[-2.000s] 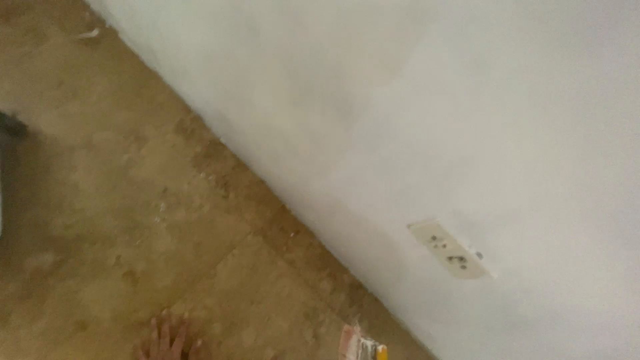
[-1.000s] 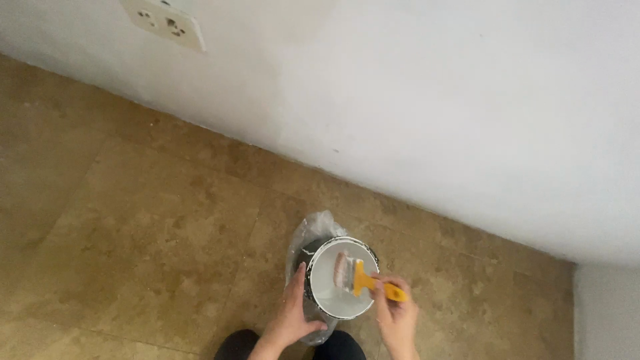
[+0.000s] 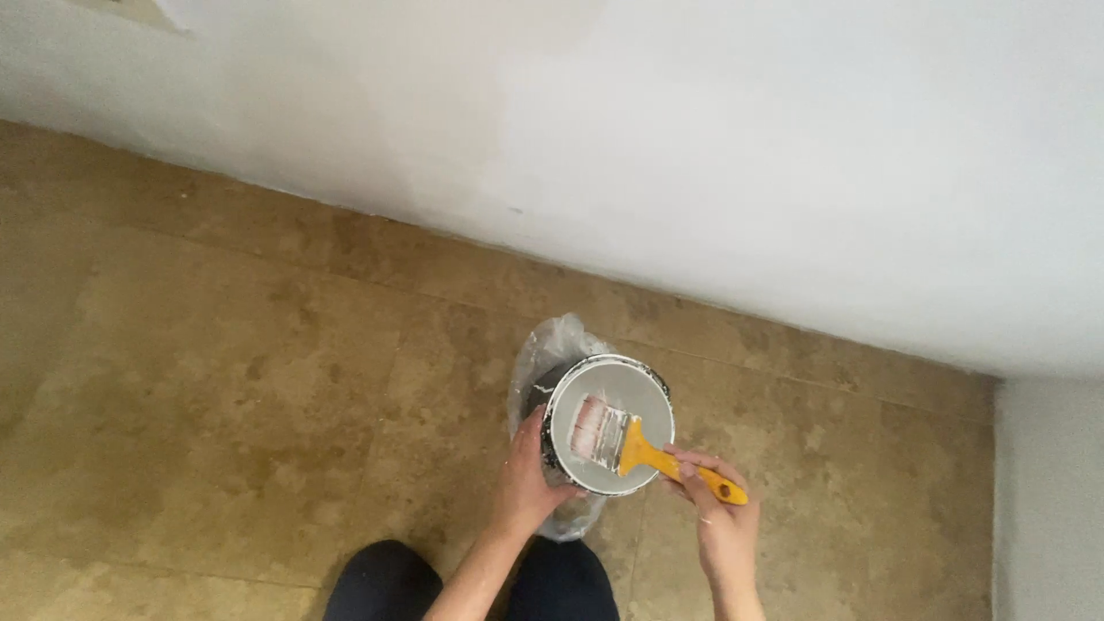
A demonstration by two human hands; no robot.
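Observation:
A round, dark-sided paint bucket (image 3: 660,379) with a white-smeared rim stands near my knees, and light paint fills its inside. My left hand (image 3: 528,479) grips the bucket's left side, fingers against the outer wall. My right hand (image 3: 714,492) holds the yellow handle of a flat paintbrush (image 3: 640,447) at the bucket's right. The brush's paint-coated metal band and pinkish-white bristles are over the inside of the bucket; whether they touch the paint I cannot tell. Clear plastic sheeting (image 3: 552,341) lies around the bucket's base.
A white wall (image 3: 690,172) runs diagonally beyond the bucket and meets another wall (image 3: 1048,500) at the right corner. The brown tiled floor (image 3: 259,388) has dark stains. Part of a wall outlet plate (image 3: 142,10) shows at top left. My dark-clothed knees (image 3: 384,582) are at the bottom.
Two seconds ago the bucket was out of view; one second ago both hands were at it with the brush. The view has swung a lot towards the corner.

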